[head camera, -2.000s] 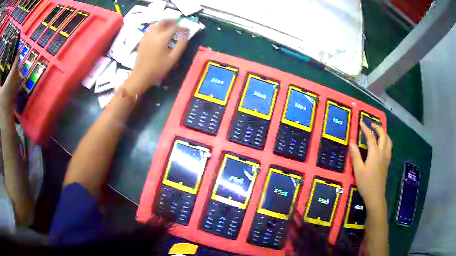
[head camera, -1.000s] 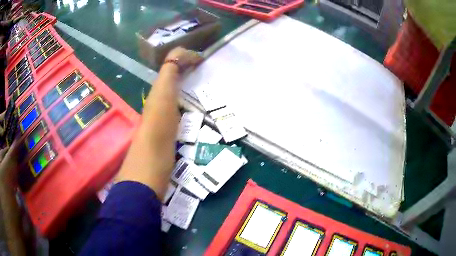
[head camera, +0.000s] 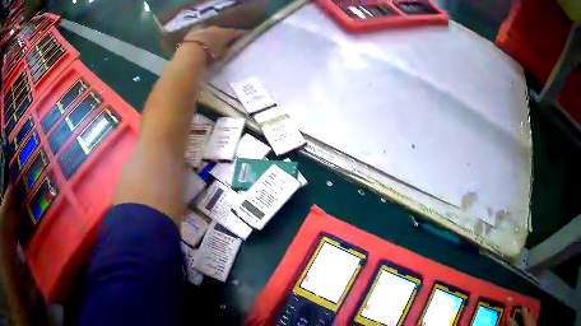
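My left hand [head camera: 220, 42] is blurred at the far left corner of the white board, beside a brown box; whether its fingers hold anything is hidden. My left forearm crosses the battery pile. White batteries [head camera: 271, 196] lie loose and overlapping, with a green one [head camera: 250, 172] among them. Below right, a red tray [head camera: 280, 280] is cut off by the lower edge. Its keypad phones [head camera: 330, 270] show bright white or blue screens. Only fingertips of my right hand [head camera: 524, 317] show at the tray's right end, over a phone; their grip is unclear.
The large white board [head camera: 395, 121] lies behind the pile, with a red tray [head camera: 395, 20] of phones on its far edge. The brown box [head camera: 185, 32] holds white items. Red trays [head camera: 102, 210] of phones line the left, beside another person's arm. Metal framing [head camera: 560, 245] stands right.
The view first swung forward and left, then shifted slightly. My left hand has gone from the battery pile to the board's far corner. More of the far red tray shows on the board.
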